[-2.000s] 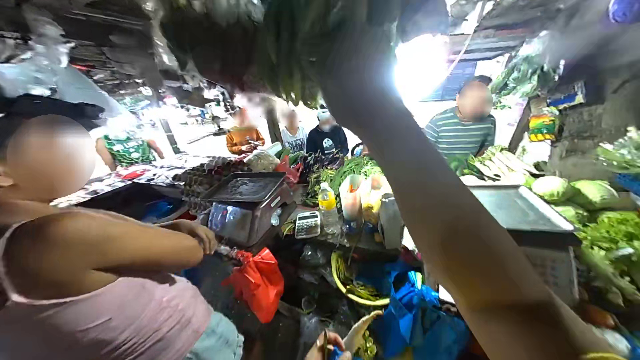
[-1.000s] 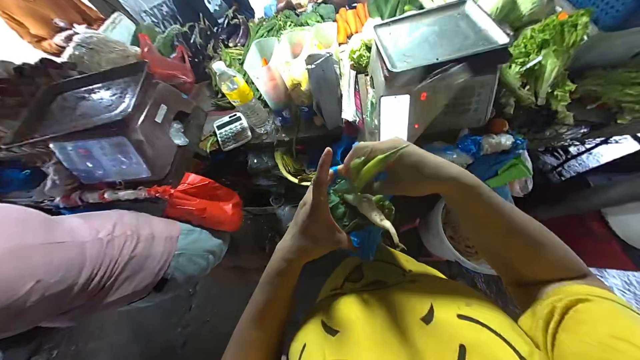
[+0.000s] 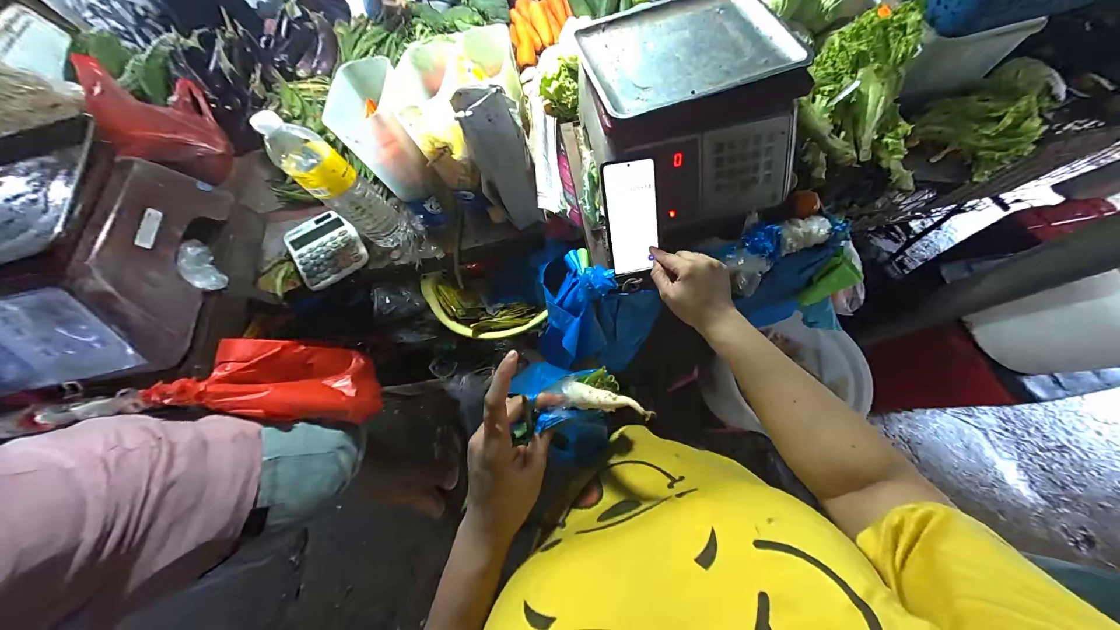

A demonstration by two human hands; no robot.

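My left hand (image 3: 510,437) holds a blue plastic bag (image 3: 569,433) by its edge, index finger raised. A white radish (image 3: 599,396) with some green leaves lies at the mouth of that bag. My right hand (image 3: 694,282) is at the bottom corner of a smartphone (image 3: 630,214) with a lit white screen, which stands against the front of a digital weighing scale (image 3: 696,105). Thumb and fingertip are close together there; whether they pinch the phone or only touch it, I cannot tell. Just left of the phone hangs a bunch of blue plastic bags (image 3: 577,306).
A calculator (image 3: 325,249), a plastic bottle with a yellow label (image 3: 315,166) and a yellow-rimmed basket (image 3: 486,331) are ahead on the left. Beside me a person in pink (image 3: 131,516) is near a red plastic bag (image 3: 293,381). A white bucket (image 3: 857,367) stands at right, below lettuce (image 3: 866,96).
My right hand has moved from the vegetables in front of me to the phone. One second ago both hands were around the radish; two seconds ago an arm reached up to hanging greens.
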